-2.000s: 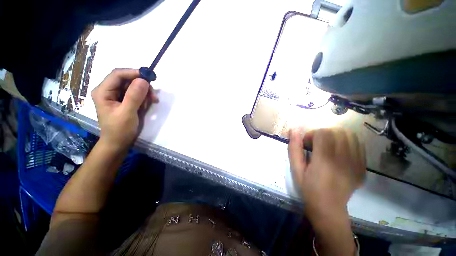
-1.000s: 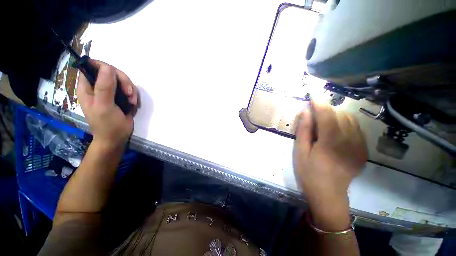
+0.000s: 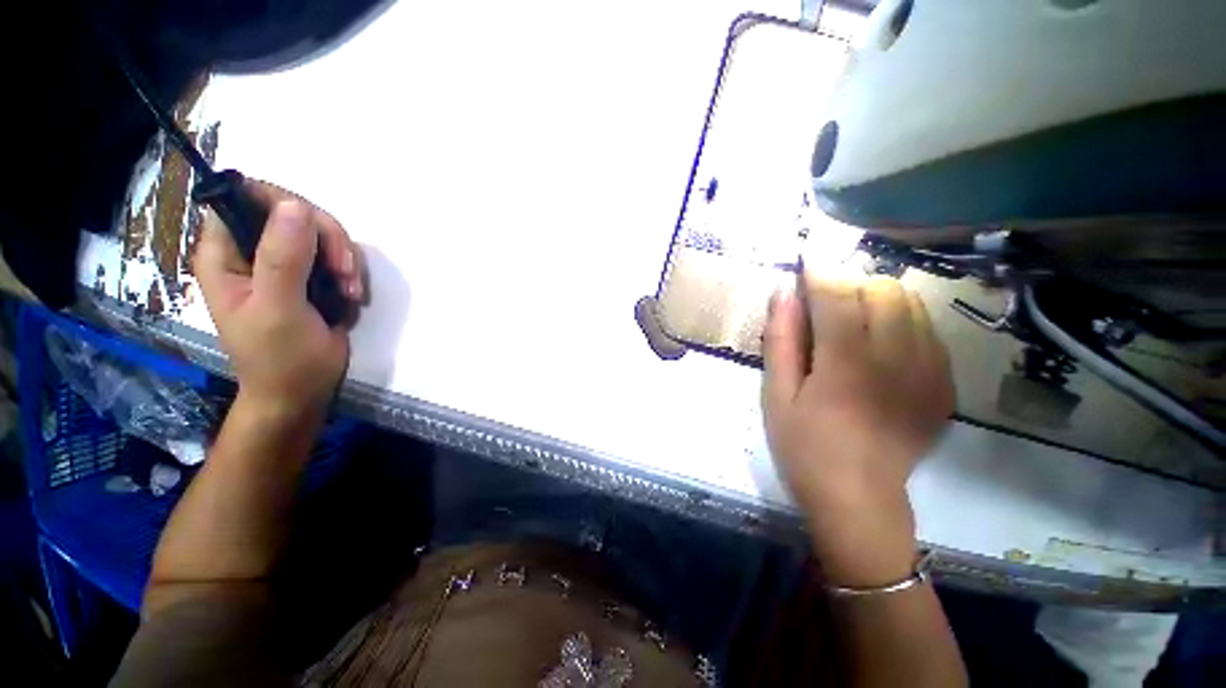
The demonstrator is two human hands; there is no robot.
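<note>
My left hand [image 3: 278, 289] is closed around the black handle of a screwdriver [image 3: 239, 215], above the left part of the white table; its thin dark shaft points up and left. My right hand [image 3: 861, 390] is over the beige needle plate area [image 3: 713, 298] of the sewing machine [image 3: 1022, 121], fingertips close to the needle and presser foot parts. A small thin dark thing shows at its thumb and fingertips; glare and blur hide what it is and whether it is gripped.
The white table [image 3: 538, 242] has a worn, chipped left end and a ridged front edge. Dark cloth [image 3: 81, 121] lies at the upper left. A blue plastic basket [image 3: 81, 504] with clear plastic bags [image 3: 135, 390] stands below left. A pale cable hangs under the machine head.
My left hand has turned the screwdriver from pointing up right to up left and now grips its handle. My right hand has moved up towards the needle. The view has shifted slightly.
</note>
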